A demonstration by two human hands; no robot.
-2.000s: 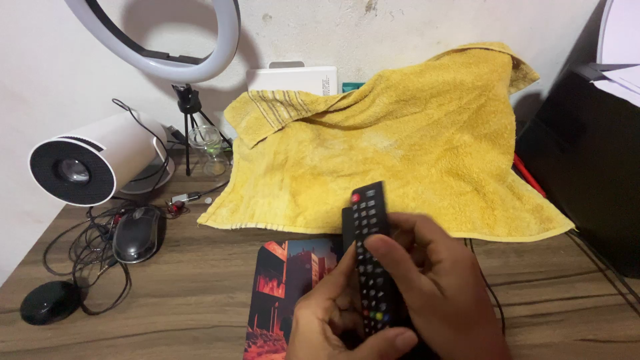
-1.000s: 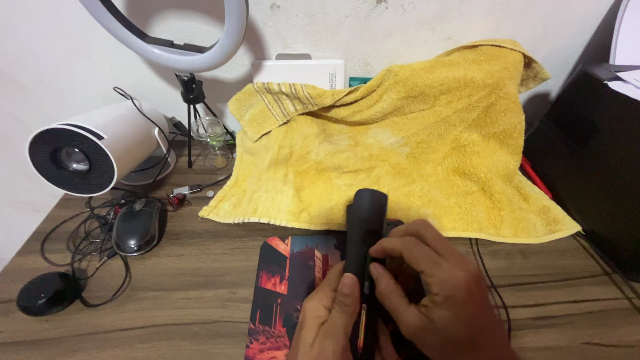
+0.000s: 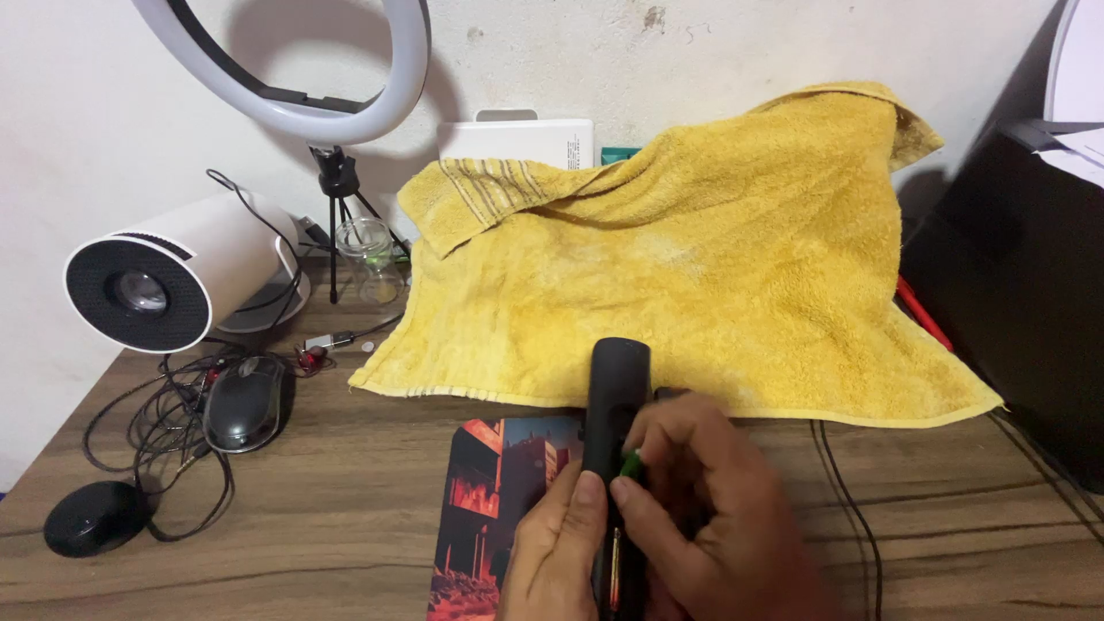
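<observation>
My left hand (image 3: 556, 548) holds a black remote control (image 3: 617, 379) upright over the mouse pad, its back toward me. Low on the remote an opening shows a thin, shiny metallic strip (image 3: 615, 561); I cannot tell whether it is a battery or a contact. Between the thumb and fingers of my right hand (image 3: 716, 509) is a small green cylinder (image 3: 631, 466), perhaps a battery, close against the remote's right side. Part of another dark object (image 3: 670, 393) shows behind my right fingers. The printed mouse pad (image 3: 473, 517) lies partly under my left hand.
A yellow towel (image 3: 655, 302) drapes over something behind the hands. On the left are a white projector (image 3: 216, 250), a computer mouse (image 3: 246, 404), tangled cables, a black round object (image 3: 97, 517), a glass jar (image 3: 369, 259) and a ring light (image 3: 405, 86) on a tripod. A black box-like object (image 3: 1018, 302) stands at right.
Two seconds ago the remote's buttons faced me; now its back does. The green cylinder shows in my right fingers, where one second ago none was visible.
</observation>
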